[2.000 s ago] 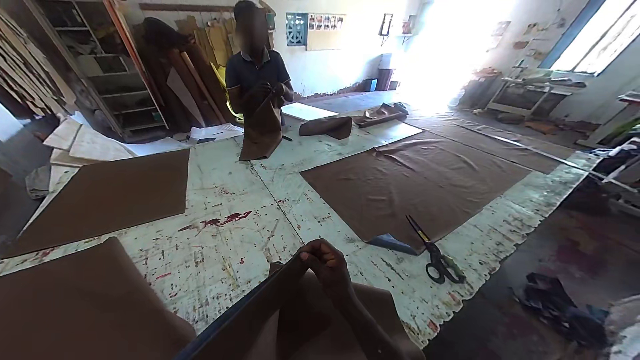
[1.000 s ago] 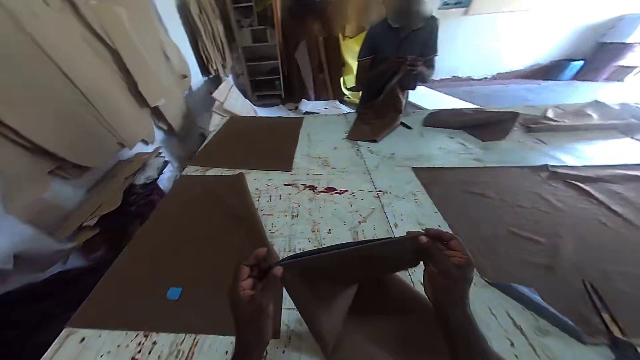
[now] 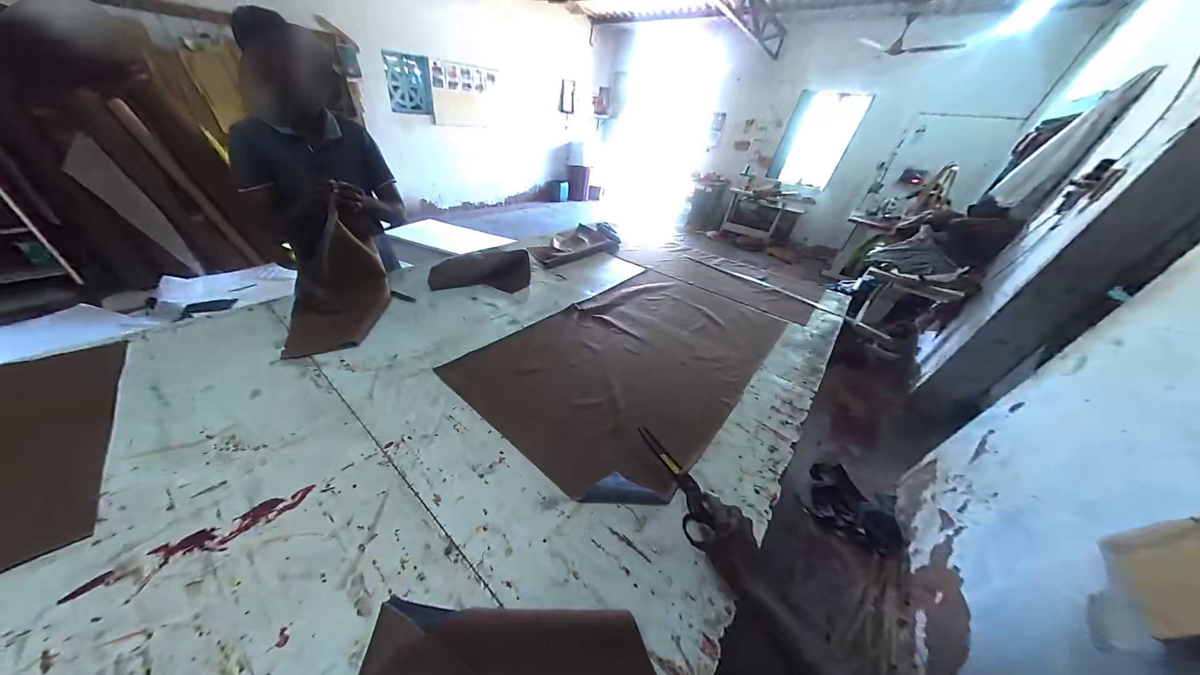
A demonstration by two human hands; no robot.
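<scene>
My right hand (image 3: pixel 731 534) is at the handles of a pair of dark-handled scissors (image 3: pixel 682 483), near the table's right edge. Their blades point up and left over the near corner of a large brown sheet of material (image 3: pixel 619 366), where a folded-back corner shows a blue-grey underside. A folded brown piece (image 3: pixel 525 642) lies at the bottom edge of the view, with a dark blue-grey corner turned up. My left hand is out of view.
Across the paint-stained table (image 3: pixel 328 487), a person (image 3: pixel 314 169) holds a hanging brown piece (image 3: pixel 342 291). Another brown sheet (image 3: pixel 56 450) lies at left. Crumpled brown pieces (image 3: pixel 480 270) rest farther back. Dark cloth (image 3: pixel 853 506) is on the floor at right, beside a peeling wall.
The view has swung right. One second ago both my hands held up the brown piece; now it lies low in view, and my right hand has moved to the scissors.
</scene>
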